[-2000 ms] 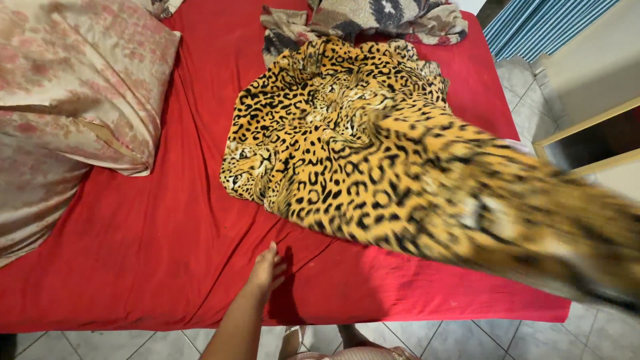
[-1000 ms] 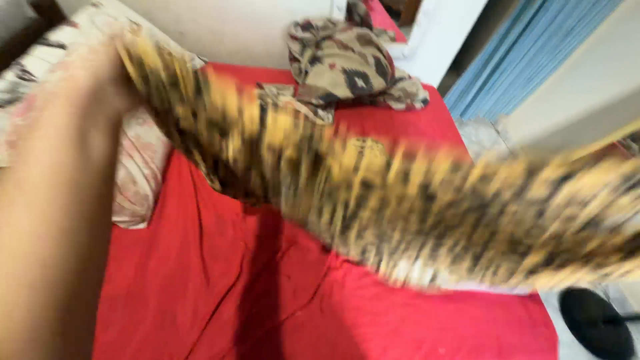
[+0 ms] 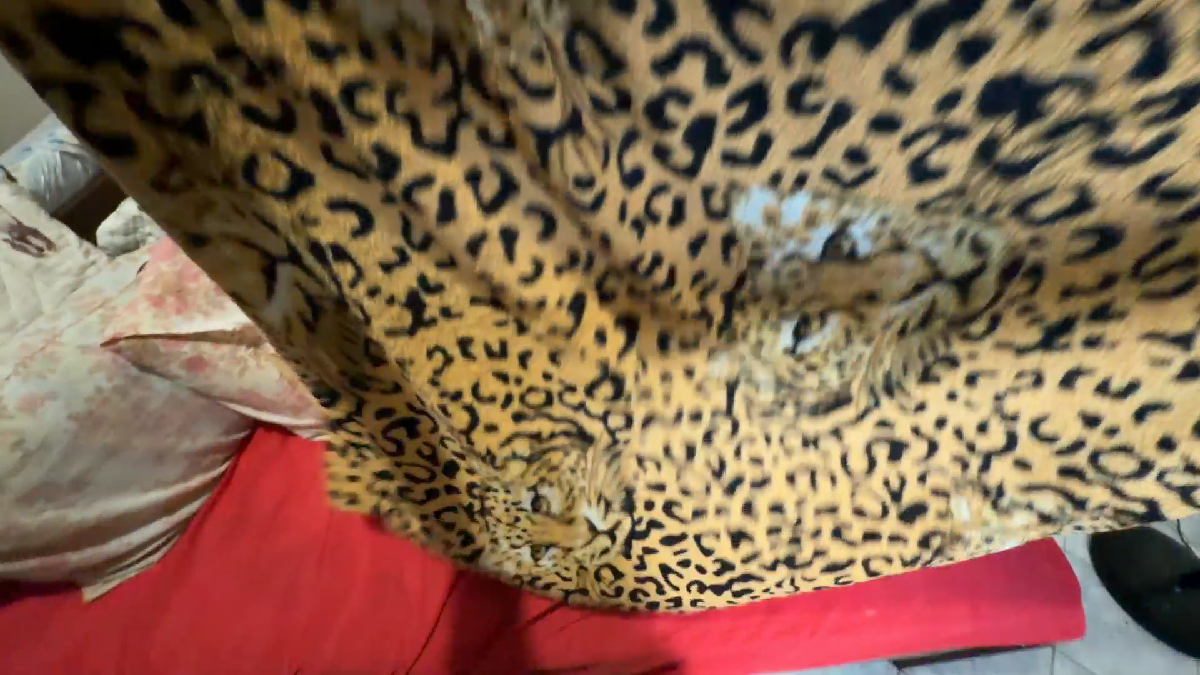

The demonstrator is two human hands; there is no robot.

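A leopard-print cloth (image 3: 675, 375), with big-cat faces printed on it, hangs spread out in front of me and fills most of the head view. Its upper edge runs out of the frame, and its lower edge hangs over a bed with a red sheet (image 3: 309, 581). Neither of my hands shows in this frame, so what they hold cannot be seen.
Pillows in pale floral covers (image 3: 122, 431) lie on the left of the bed. A round black object (image 3: 1148, 581) stands on the tiled floor (image 3: 1078, 656) at the lower right. The raised cloth hides the far part of the bed.
The leopard-print cloth, lying partly on the bed two seconds ago, is now raised and spread across the view. My left hand, seen at the cloth's corner one second ago, has left the view.
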